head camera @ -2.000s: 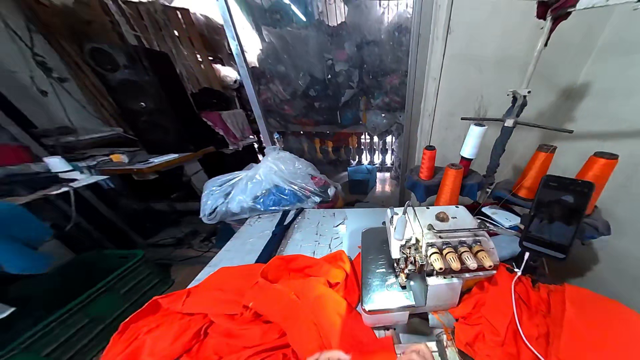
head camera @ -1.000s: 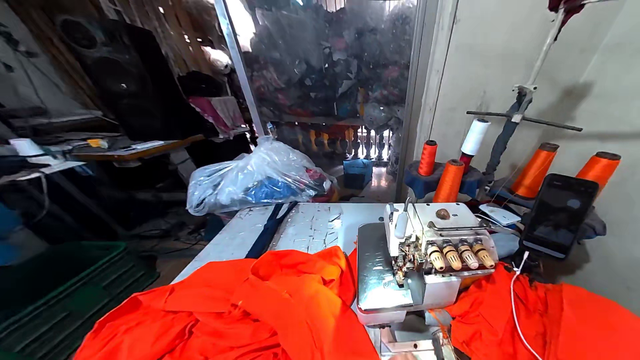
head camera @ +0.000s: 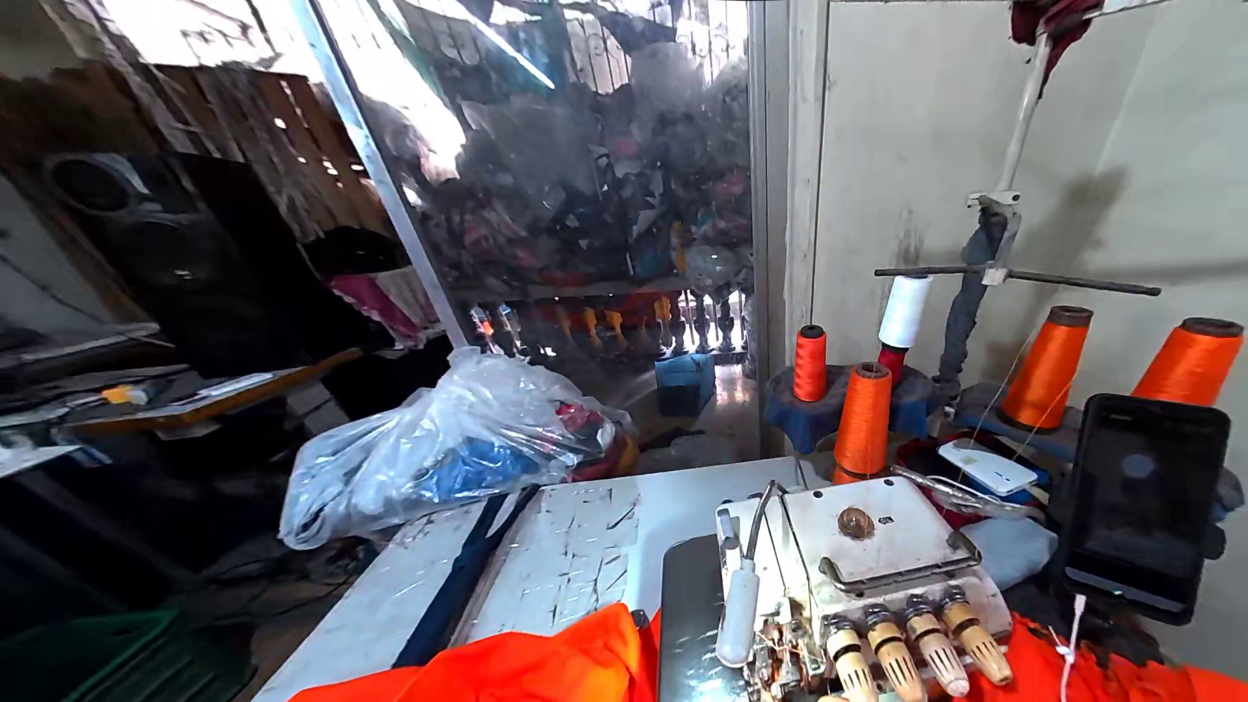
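Neither of my hands shows at this moment. An overlock sewing machine (head camera: pixel 868 546) with several tension knobs stands at the lower right, its metal plate (head camera: pixel 687 624) on its left side. Bright orange fabric (head camera: pixel 546 663) lies on the table left of the machine, and more orange fabric (head camera: pixel 1121 673) lies to its right. Orange thread cones (head camera: pixel 863 419) and a white thread cone (head camera: pixel 905 312) stand behind the machine. A smartphone (head camera: pixel 1143 507) is held upright at the right, with a white cable below it.
A clear plastic bag (head camera: pixel 439 448) with blue and red contents rests at the back left of the white worktable (head camera: pixel 575 546). A dark blue strip (head camera: pixel 468 575) crosses the tabletop. At the lower left is a green crate (head camera: pixel 127 663). A thread stand (head camera: pixel 1014 278) rises at the right.
The view has tilted up, so less of the orange fabric and machine shows. Fingers seen at the bottom edge two seconds ago are out of view.
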